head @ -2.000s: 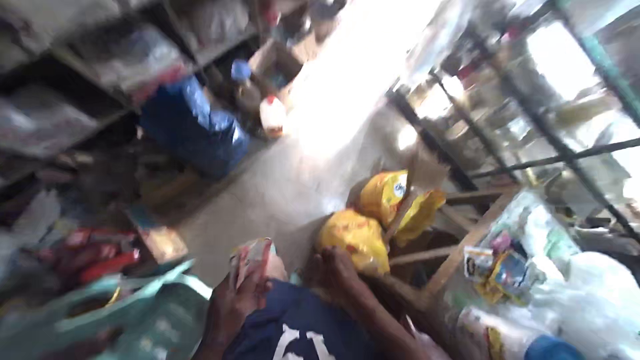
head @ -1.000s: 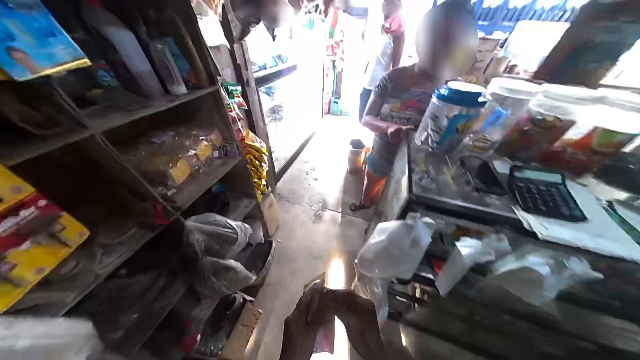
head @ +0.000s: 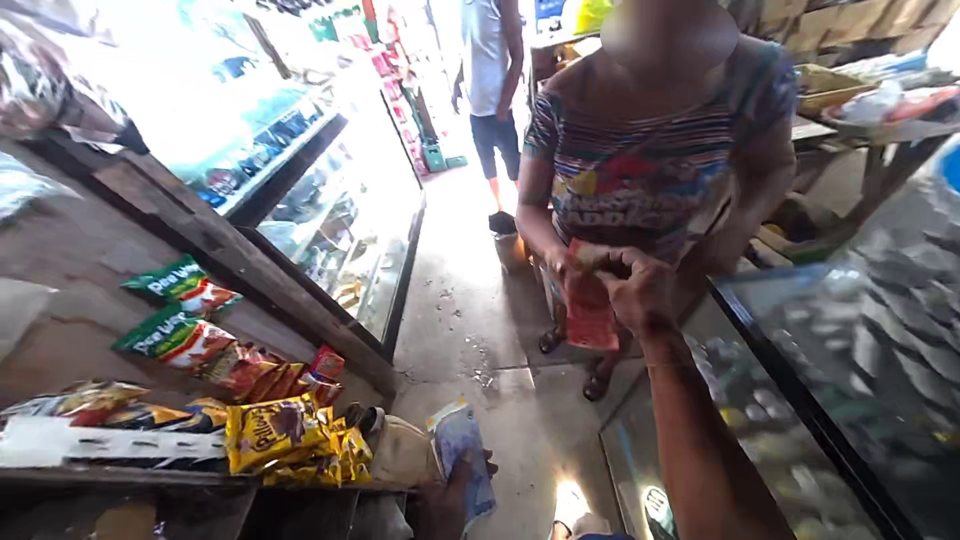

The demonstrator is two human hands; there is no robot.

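Note:
My right hand (head: 645,289) reaches forward and grips the upper part of a red banknote (head: 591,311). A person (head: 645,150) in a striped, printed shirt stands in front of me, and that person's hand (head: 556,259) touches the note's left edge. Low in the view, beside the shelf, my left hand (head: 459,476) is closed around a blue banknote (head: 461,450). The lower part of my left hand is dark, and not all its fingers show.
Yellow snack packs (head: 277,435) and green snack packs (head: 176,337) hang by the left shelf. A glass display case (head: 352,247) lines the aisle. At right is a glass-topped counter (head: 780,375). Another person (head: 491,75) stands farther back.
The view has swung up and moved along the aisle. My hands, close together one second ago, are apart, the right one stretched out to the person with a red banknote.

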